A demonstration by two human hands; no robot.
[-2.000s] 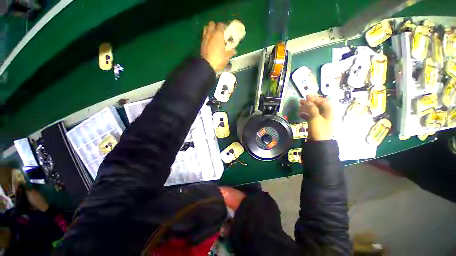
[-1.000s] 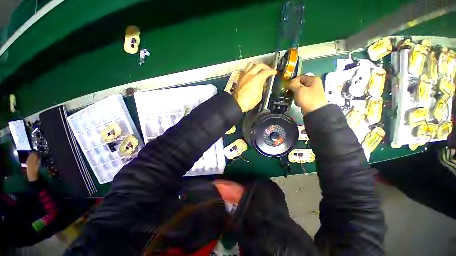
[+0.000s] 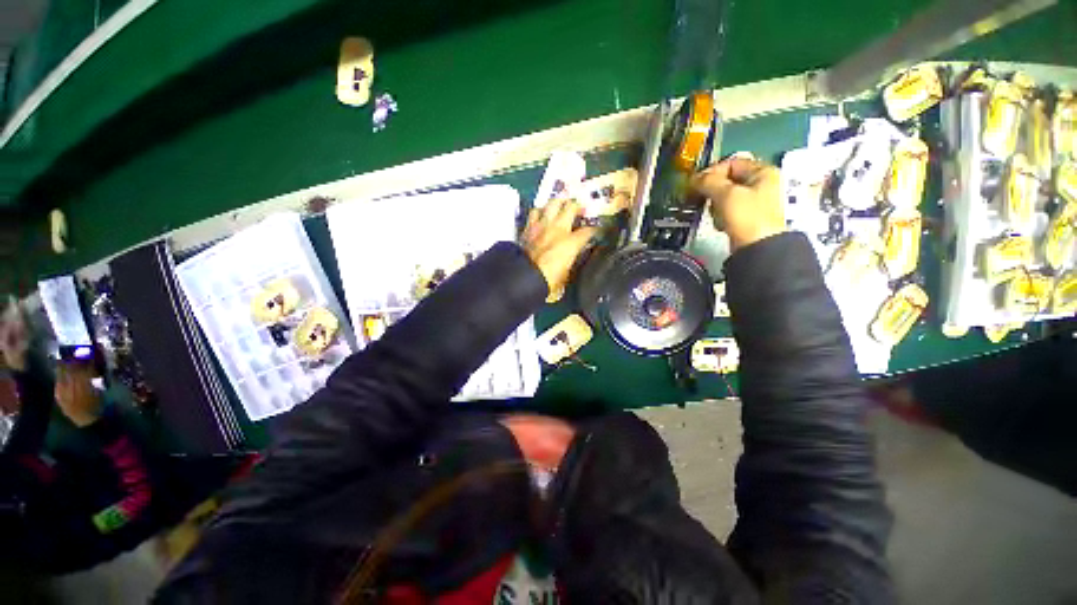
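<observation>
The black tape dispenser [image 3: 652, 300] stands in front of me, with an orange tape roll [image 3: 694, 128] at its far end. My right hand [image 3: 742, 199] is just right of the dispenser below the roll, thumb and finger pinched together; whether tape is between them cannot be made out. My left hand [image 3: 555, 240] is left of the dispenser, fingers bent, beside a cream housing [image 3: 608, 193]; whether it grips anything is unclear. A paler housing [image 3: 559, 175] lies beyond it. Another housing [image 3: 565, 339] lies nearer me, and one [image 3: 715, 355] lies right of the drum.
White trays [image 3: 262, 325] lie at left, beside a black stack [image 3: 177, 343]. At right are a paper sheet [image 3: 874, 349] with housings and a crowded carrier tray [image 3: 959, 225]. The green belt beyond the pale rail [image 3: 472, 160] bears a housing [image 3: 356, 71]. Another person's hand [image 3: 80, 394] is at far left.
My left hand has moved left and nearer me, away from the dispenser. My right hand remains beside the dispenser. The housing on the belt now appears farther right.
</observation>
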